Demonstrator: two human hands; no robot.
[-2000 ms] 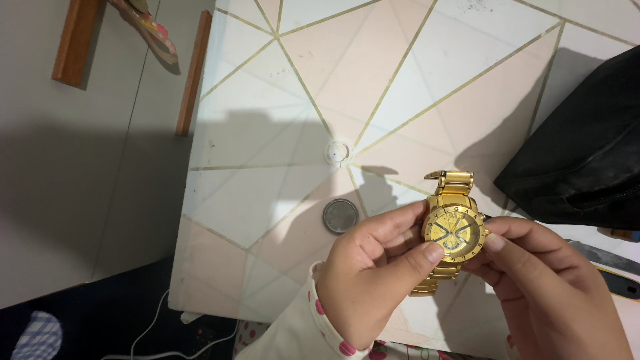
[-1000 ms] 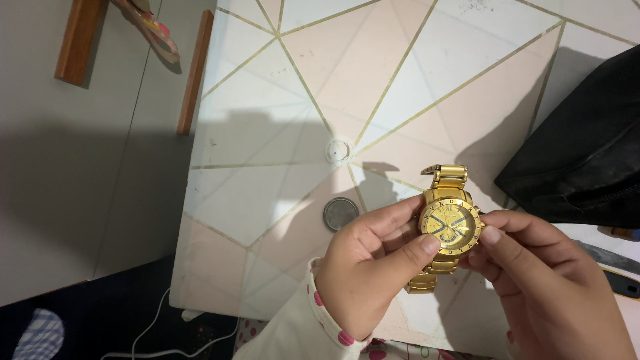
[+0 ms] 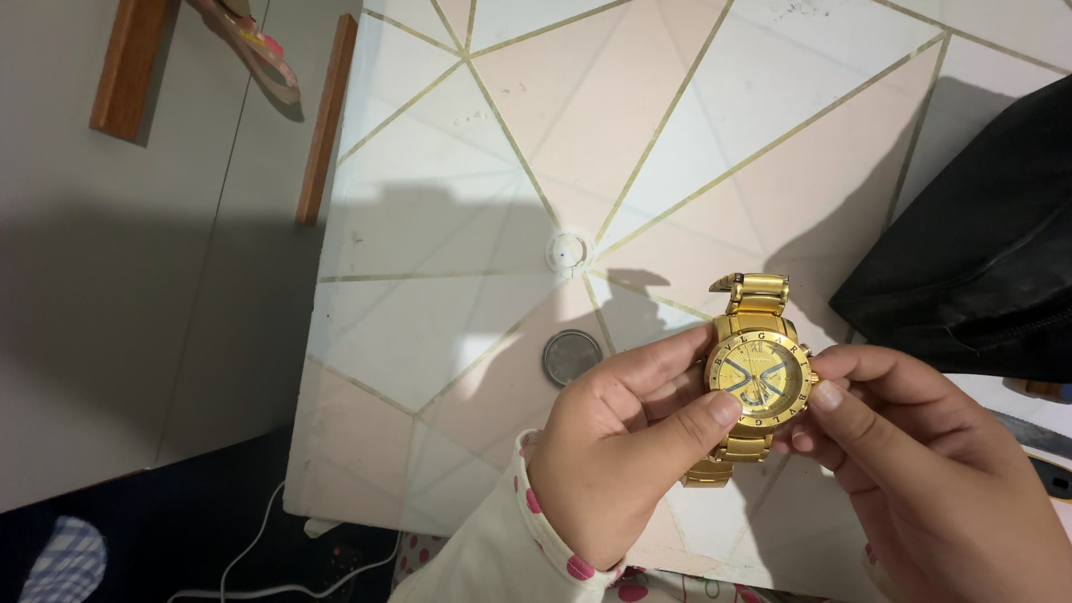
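A gold-coloured Bvlgari wristwatch (image 3: 758, 377) with a metal link bracelet is held dial up above the table, at the lower right of the head view. My left hand (image 3: 632, 427) grips its case from the left, the thumb on the lower left of the bezel and the fingers behind. From the right, the thumb and forefinger of my right hand (image 3: 904, 435) pinch the crown at the case's side. A small round dark metal disc (image 3: 572, 358) lies on the table just left of the watch, near my left hand's fingers.
The table (image 3: 435, 335) has a pink and white geometric top with a white round fitting (image 3: 569, 251). A black bag (image 3: 971, 251) stands at the right, with dark objects below it. White cables (image 3: 251, 544) hang past the table's lower left edge.
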